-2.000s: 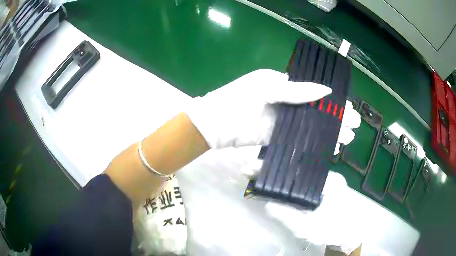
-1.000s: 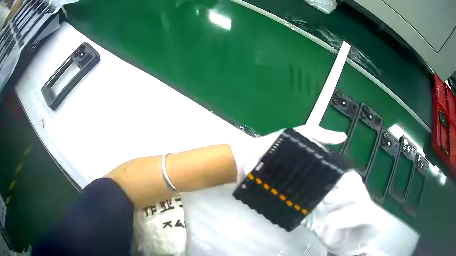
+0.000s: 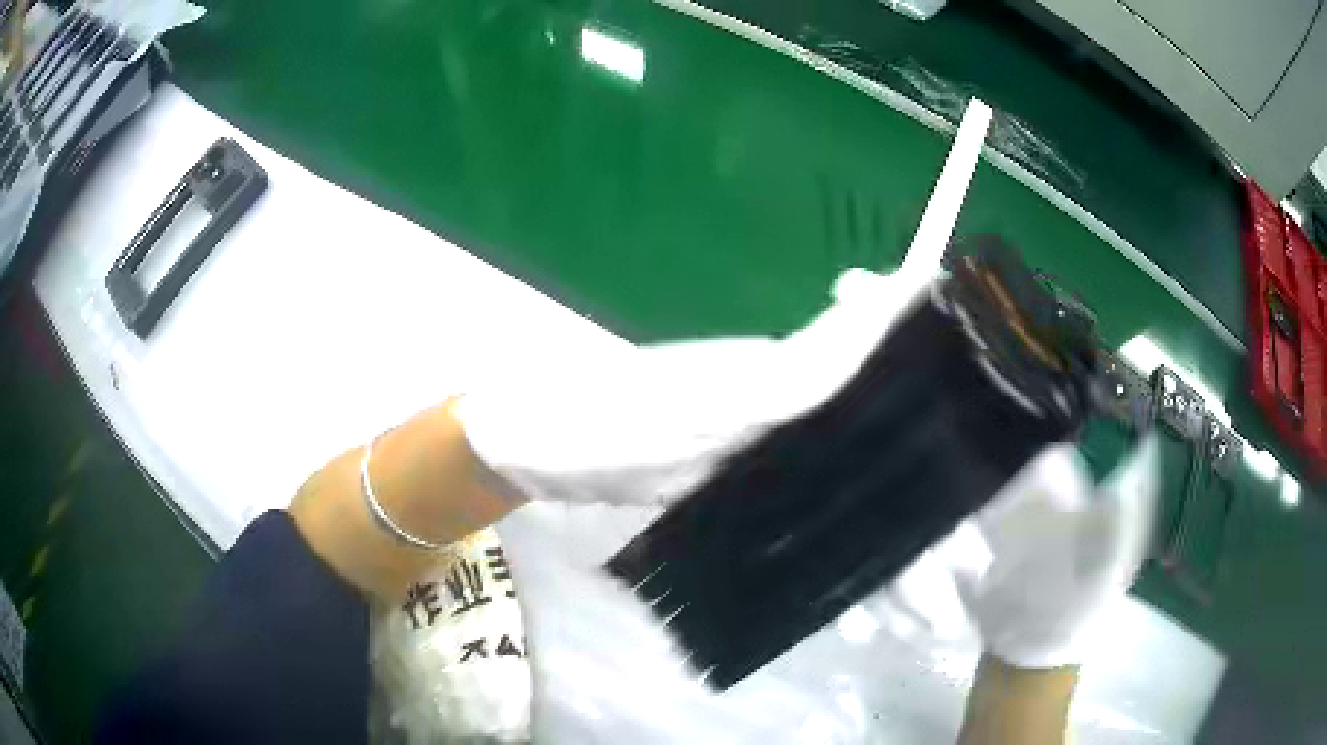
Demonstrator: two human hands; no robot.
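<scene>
A thick stack of black housings (image 3: 830, 495) is held tilted in front of me, blurred by motion, its upper end with camera rings towards the far right. My left hand (image 3: 699, 400), in a white glove, grips it along the upper left side; its fingers are partly hidden. My right hand (image 3: 1041, 560), also gloved and blurred, is at the stack's lower right side; its exact contact is hard to tell. Several single housings (image 3: 1201, 422) lie overlapping on the green surface at right, partly behind the stack.
One housing (image 3: 186, 237) lies on the white sheet (image 3: 335, 291) at left. A printed bag (image 3: 459, 640) is by my left forearm. A white strip (image 3: 949, 182) crosses the green surface (image 3: 480, 131). A red tray (image 3: 1288, 320) is at far right, slotted trays (image 3: 66, 88) at far left.
The stack has turned from showing its marked ribbed sides to a broad dark face, now slanting up to the right. My right hand has shifted up and right. The view has shifted slightly.
</scene>
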